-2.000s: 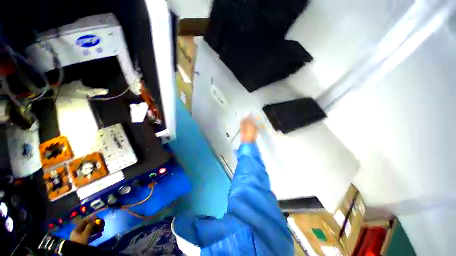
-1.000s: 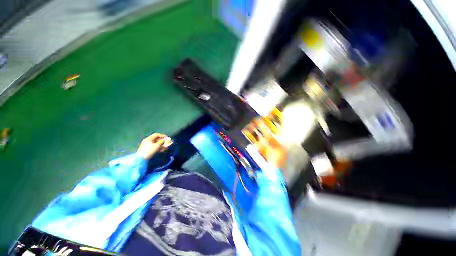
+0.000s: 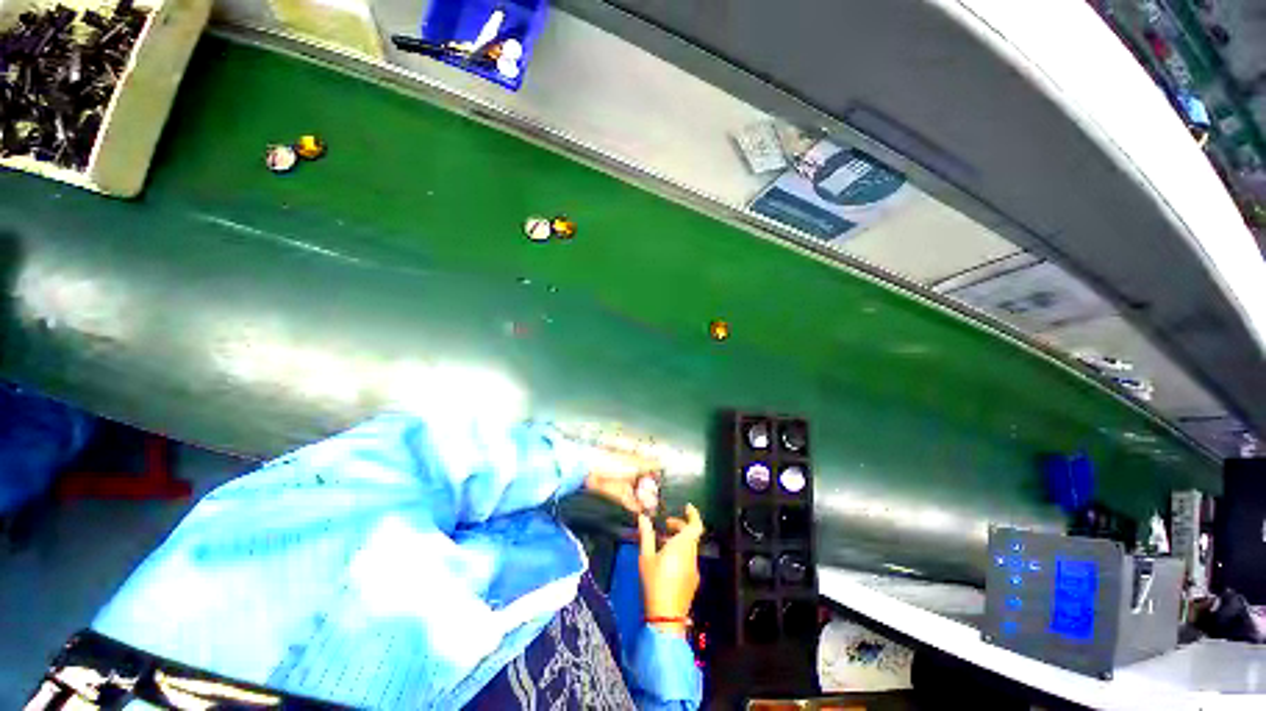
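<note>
My left hand point(image 3: 622, 481) is above the belt's near edge, with a small pale round component point(image 3: 647, 490) at its fingertips. My right hand point(image 3: 669, 572), with a red band at the wrist, is just below it. Its thumb and finger are apart and point up toward the component; I see nothing held in it, and cannot tell if it touches the component. A black parts tray point(image 3: 773, 525) with two rows of round pockets lies right of my hands. Some pockets show pale or shiny discs, others look dark.
Small parts with yellow-orange pieces point(image 3: 549, 227) lie spaced along the green belt point(image 3: 417, 181). A cream bin of dark parts point(image 3: 122, 125) is at the upper left, a blue tool bin point(image 3: 479, 39) on the ledge. A grey box with lit blue screen point(image 3: 1058, 597) stands at the right.
The view has swung from the machine and fixtures to the belt. My right hand has left the orange fixtures and is now close beside my left hand.
</note>
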